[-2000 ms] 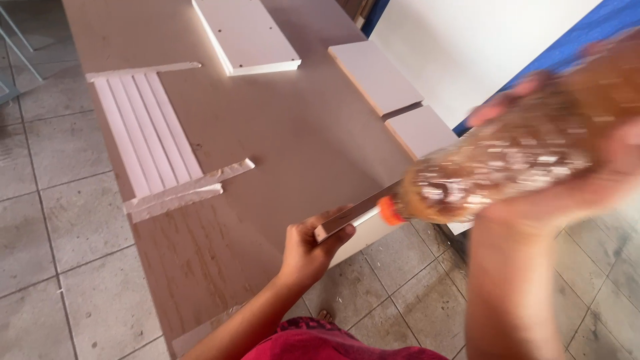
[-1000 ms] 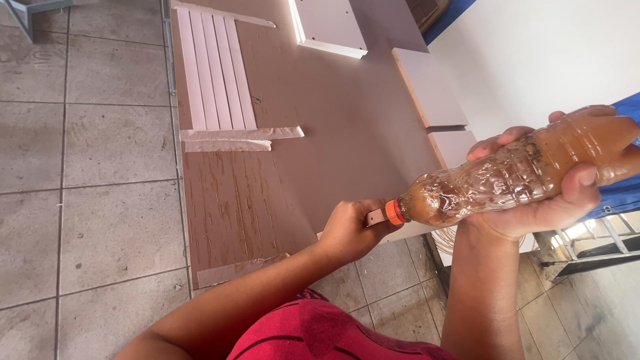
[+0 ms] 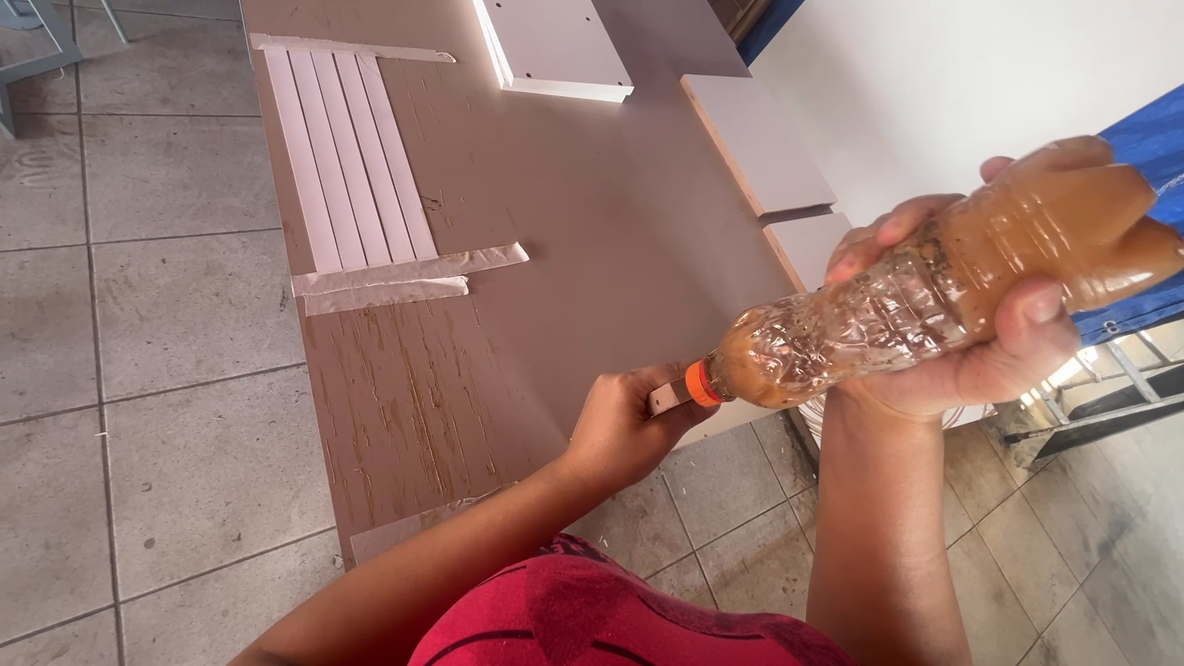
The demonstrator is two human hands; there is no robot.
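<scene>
My right hand (image 3: 980,361) grips a clear plastic bottle (image 3: 1008,250) partly filled with tan, glue-like liquid, tilted with its orange cap (image 3: 702,384) down to the left. My left hand (image 3: 629,421) holds a narrow board piece (image 3: 668,398) at its end, and the cap is against or just over that piece. The rest of the piece is hidden behind the hand and bottle. Both hands are above the near edge of a brown tabletop (image 3: 592,203). White strips (image 3: 351,157) lie side by side at the left, with tape (image 3: 416,268) across their ends.
Stacked white panels with holes (image 3: 564,42) lie at the table's far side. Two white boards (image 3: 758,139) sit along the right edge. Dried brown drips (image 3: 407,407) mark the near left of the table. A metal ladder-like frame (image 3: 1110,379) stands on the tiled floor at the right.
Two seconds ago a longer part of the board piece showed, with the bottle blurred by motion against its edge. The bottle now looks steadier, its cap close to my left hand. The view has shifted.
</scene>
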